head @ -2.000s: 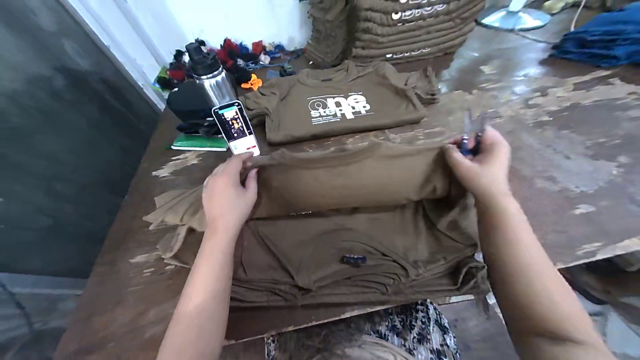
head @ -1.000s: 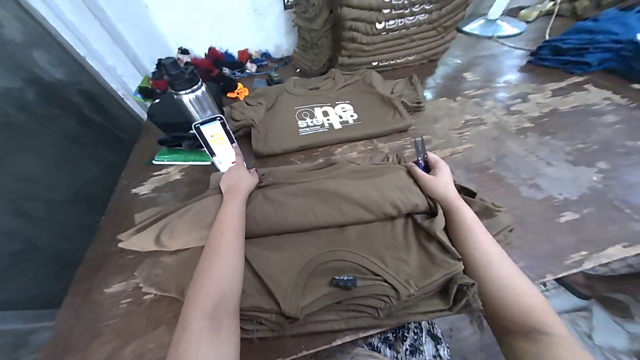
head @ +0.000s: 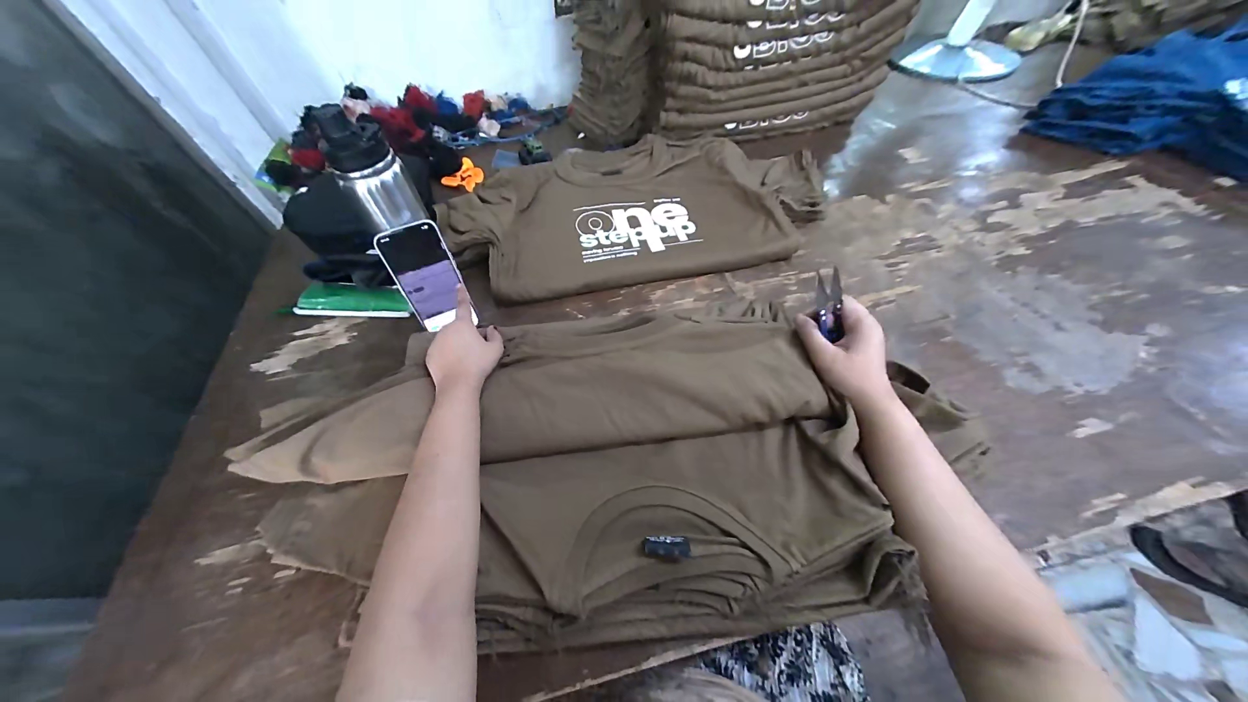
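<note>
My left hand [head: 462, 349] has its index finger on the screen of a smartphone [head: 426, 276], which leans upright beside a steel bottle. Small thread snips [head: 830, 307] with blades pointing up are in my right hand [head: 850, 346], which rests on the right end of a partly folded brown T-shirt [head: 634, 390]. Under it lies a stack of brown T-shirts [head: 721, 497], the neckline and a small dark neck label facing me. Beyond the phone, a folded brown T-shirt with white print [head: 643, 219] lies flat.
The steel bottle [head: 375, 190] stands by a black bag and a green packet [head: 351, 300] at the left. Thread scraps [head: 419, 122] lie along the wall. Behind are tall stacks of folded brown shirts [head: 770, 68], a stand with a round base [head: 955, 58] and blue cloth [head: 1150, 93].
My left hand has moved from the shirt's edge to the phone, whose screen picture is different. The shirt's near part, held up between both hands two seconds ago, now lies lower on the stack.
</note>
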